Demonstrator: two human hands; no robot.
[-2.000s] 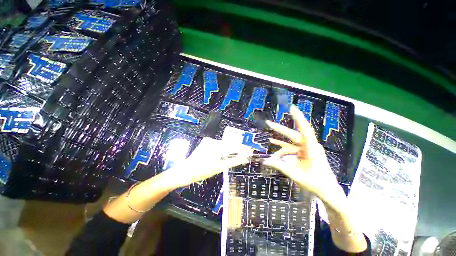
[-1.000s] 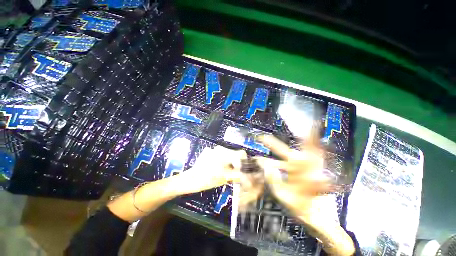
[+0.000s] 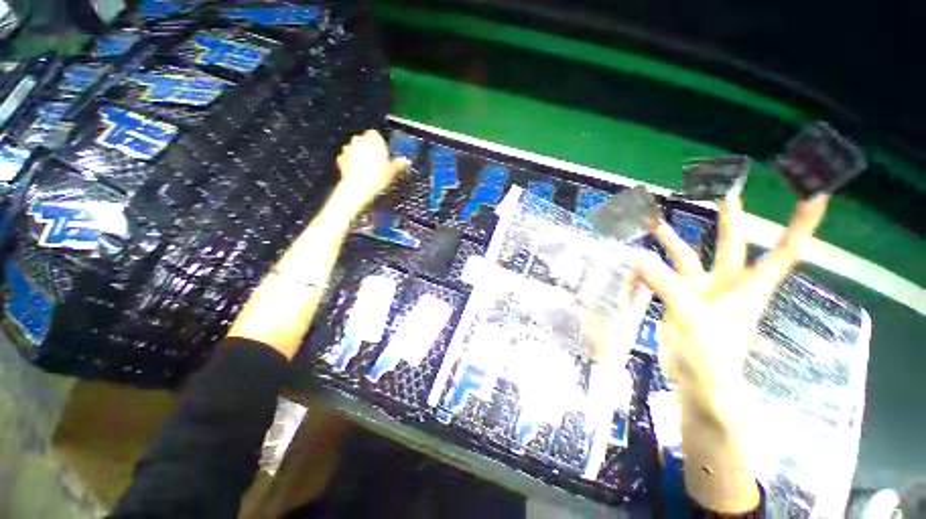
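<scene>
My left hand point(image 3: 368, 167) is at the back left corner of the black tray point(image 3: 426, 414), its fingers curled beside a blue circuit board point(image 3: 403, 145); whether it grips the board is hidden. My right hand point(image 3: 711, 304) is raised over the tray's right side, fingers spread. Small dark squares, like die-cut adhesive pieces point(image 3: 820, 160), stick to several fingertips; another point(image 3: 716, 177) is on a middle finger. A glossy white-edged die-cut sheet point(image 3: 523, 314) lies over the middle of the tray, washed out by glare. Blue boards show through it.
A tall black tray stack point(image 3: 234, 213) with blue boards on top stands at left. A second white-edged sheet point(image 3: 812, 355) lies right of the tray, partly behind my right hand. A pale rail point(image 3: 883, 279) and green surface run behind. A brown box shows below left.
My hands have parted. My left hand has moved up and left to the tray's back corner. My right hand has risen to the right, fingers spread. The sheet lies farther up over the tray.
</scene>
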